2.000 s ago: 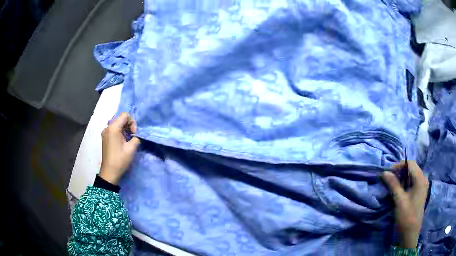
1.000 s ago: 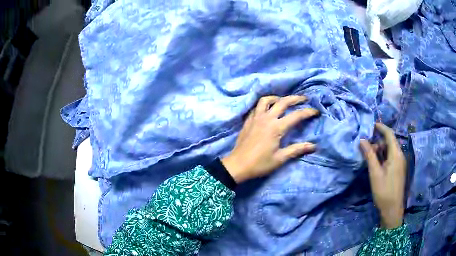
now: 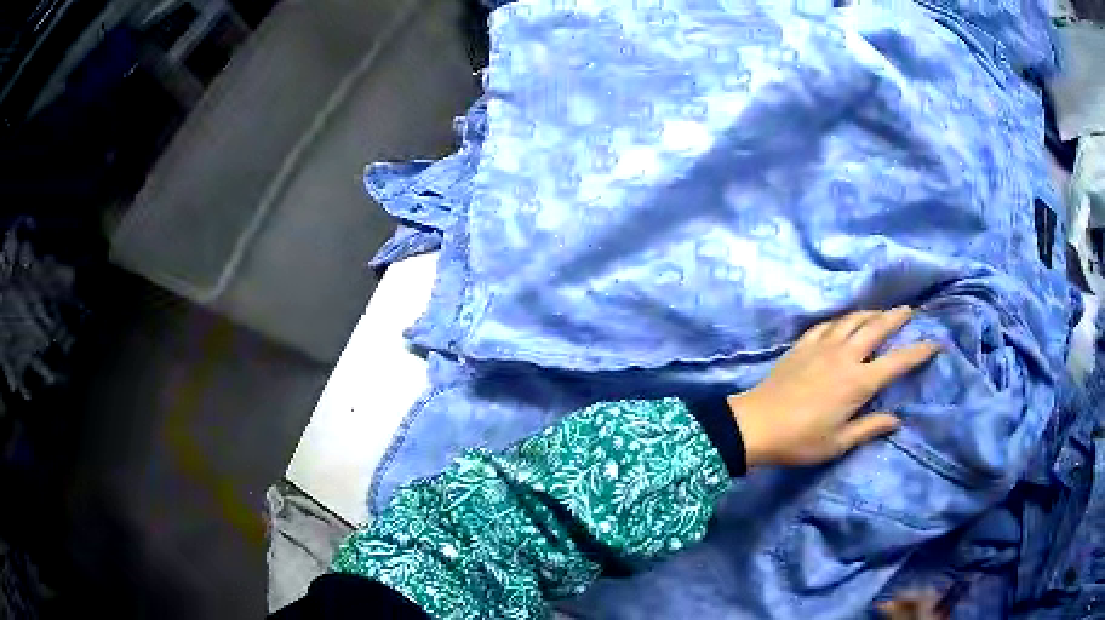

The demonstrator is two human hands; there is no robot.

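A light blue patterned denim shirt lies spread over the table, its stitched hem edge running across the middle. Its cloth is bunched in folds at the right. My left hand lies on these folds with fingers spread, palm down, not visibly gripping the cloth. A black label shows at the shirt's right side. Of my right hand only a small blurred part shows at the bottom edge. Whether it holds anything cannot be seen.
The white table edge shows at the left, with pale grey cloth at its corner. A large grey bin stands at upper left above a dark floor with a faint yellow line. More denim lies at right. White cloth is at the right edge.
The view has shifted, so the shirt sits further right in the picture. My left hand is still spread on the folds. My right hand has moved from the shirt's right side down to the bottom edge.
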